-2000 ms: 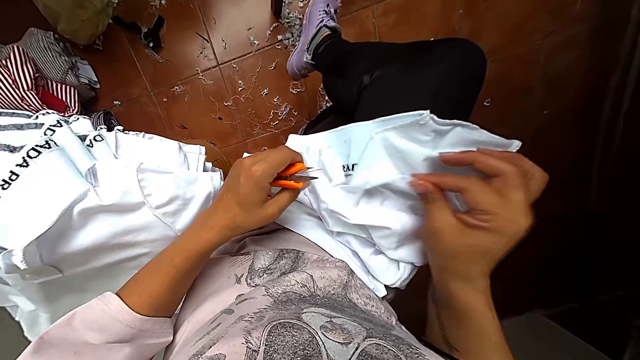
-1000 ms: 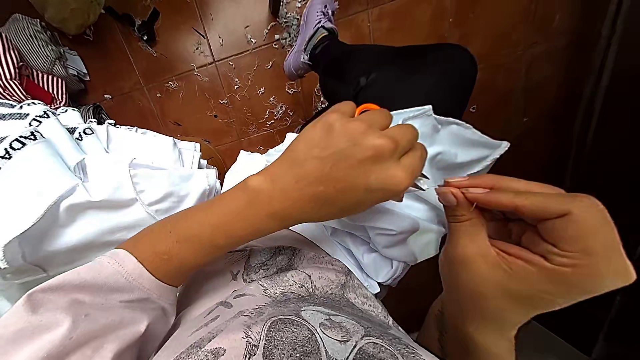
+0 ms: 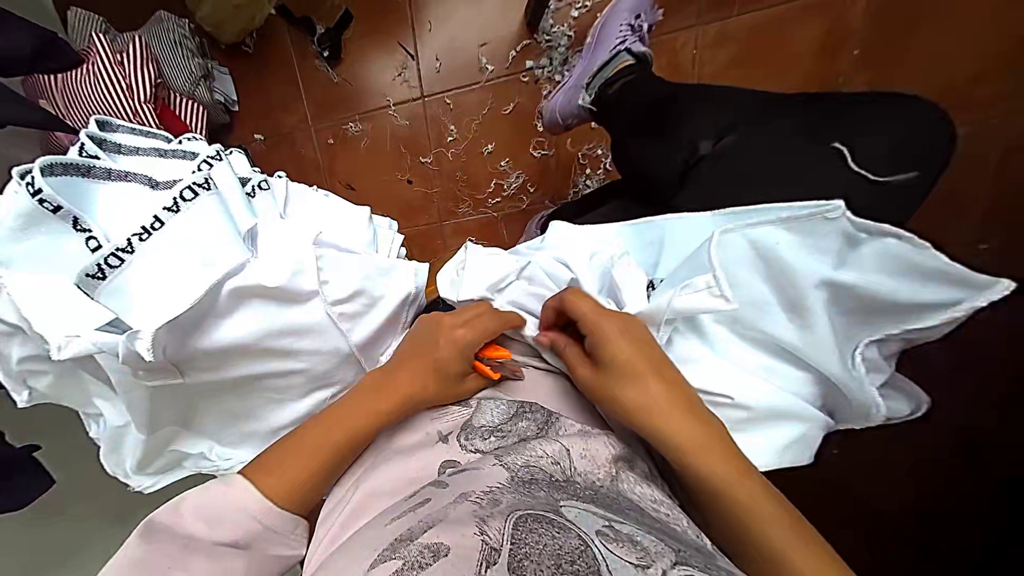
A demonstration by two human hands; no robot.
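Note:
A white fabric garment (image 3: 768, 344) with stitched edges lies spread over my lap. My left hand (image 3: 448, 352) holds small thread snips with orange handles (image 3: 492, 362), their blades pointing right, while its fingertips touch the garment's near edge. Just to the right, my right hand (image 3: 596, 344) pinches the same edge between thumb and fingers. Whether the snips' blades are closed is hard to tell.
A pile of white garments (image 3: 280, 320) with lettered bands lies at the left. Striped cloth (image 3: 120, 80) is heaped behind it. Thread scraps (image 3: 504, 180) litter the tiled floor near a purple shoe (image 3: 596, 64). A loose white thread (image 3: 872, 166) rests on the black trouser leg.
Both hands have come back toward my body, the left one moving left with the snips. The garment now spreads farther to the right. A white thread now shows on the trouser leg.

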